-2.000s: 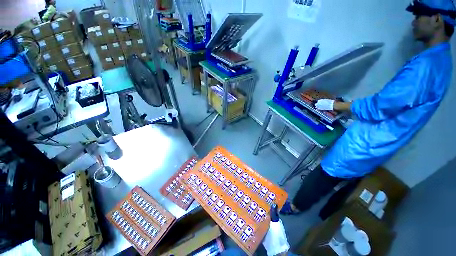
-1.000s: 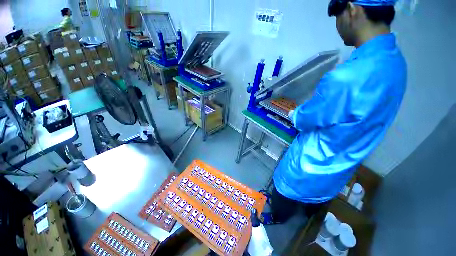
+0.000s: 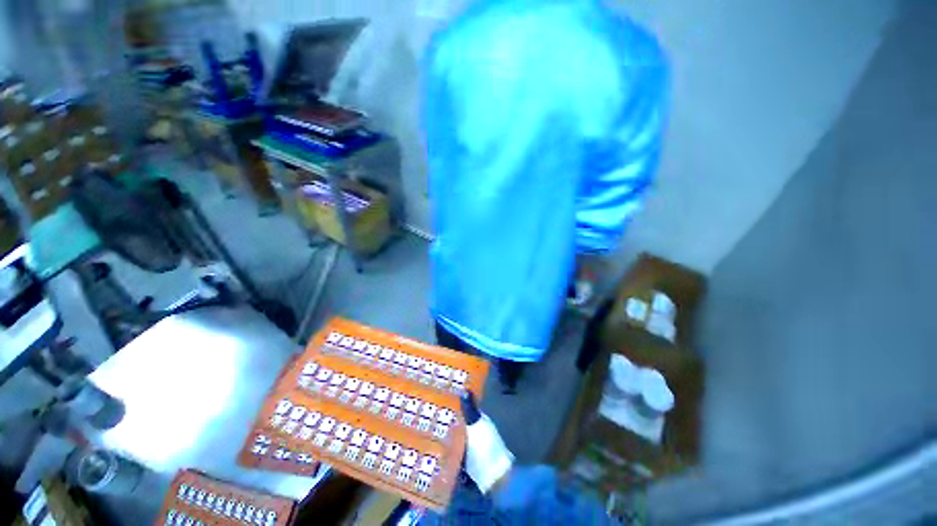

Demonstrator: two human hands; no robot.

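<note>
An orange-brown carrier tray point(image 3: 365, 396) with three rows of small pale-and-dark three-legged parts is held tilted in front of me. My right hand point(image 3: 485, 444), in a white glove with dark fingertips, grips its right edge, with the thumb on top and the other fingers hidden beneath. My left hand is not in view. A second tray lies partly hidden under the held tray's left side. A third tray point(image 3: 221, 503) with parts sits at the bottom, cut off by the frame edge.
The shiny table point(image 3: 185, 380) is at left with a paste pot point(image 3: 108, 471) and a grey jar. A person in a blue smock point(image 3: 534, 175) stands ahead. Open cartons with white jars point(image 3: 635, 399) are on the floor at right. A stencil printer point(image 3: 319, 123) and fan stand behind.
My view has swung right. The person has turned away from the nearest printer and now stands nearer the centre, hiding it. The tray stays in my right hand.
</note>
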